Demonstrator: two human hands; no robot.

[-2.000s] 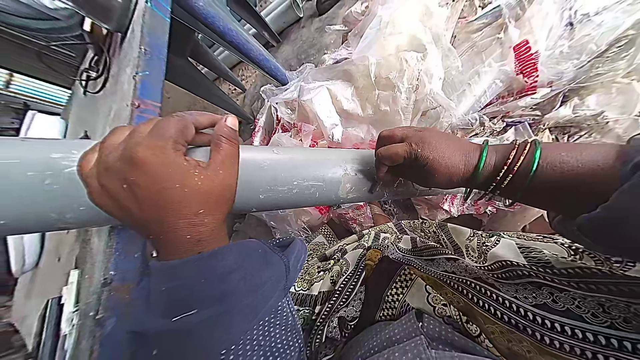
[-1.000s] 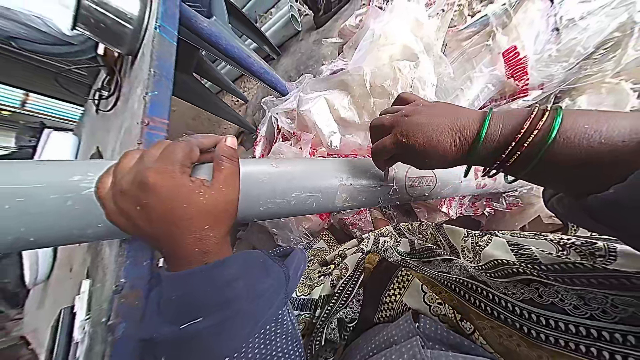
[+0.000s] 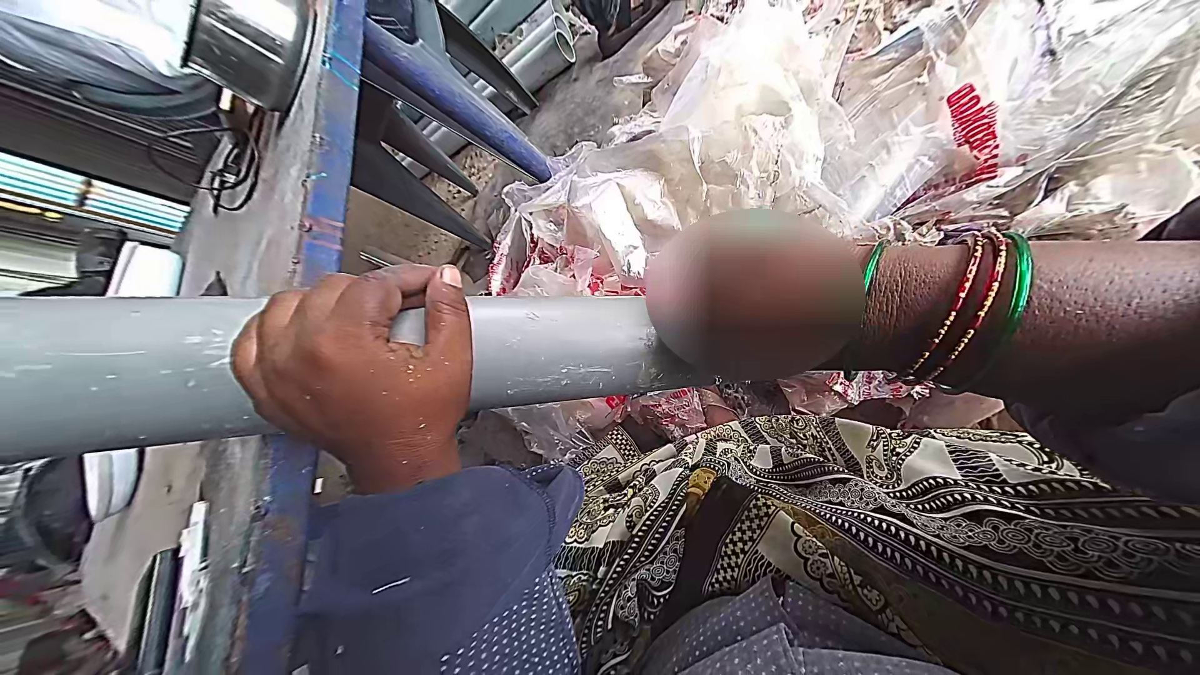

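A grey plastic pipe (image 3: 553, 342) lies across the view from the left edge, over the blue-painted edge of a bench. My left hand (image 3: 361, 370) is wrapped over the pipe from above, thumb along its top. My right hand (image 3: 755, 295), with green and red-gold bangles at the wrist, is at the pipe's right part; a blur covers the hand, so its fingers and anything in them are hidden. The pipe's far right end is hidden behind that hand and arm. Patterned cloth (image 3: 750, 525) covers my lap below the pipe.
Crumpled clear plastic wrapping (image 3: 750, 141) with red print is heaped beyond the pipe. A blue bar and dark chair legs (image 3: 441, 103) stand beyond the bench's blue edge (image 3: 328, 187). More grey pipes (image 3: 544, 52) lie farther back. A metal vessel (image 3: 248, 52) sits at upper left.
Over the two seconds my right hand has moved a little to and fro along the pipe's right part. My left hand keeps its hold on the pipe.
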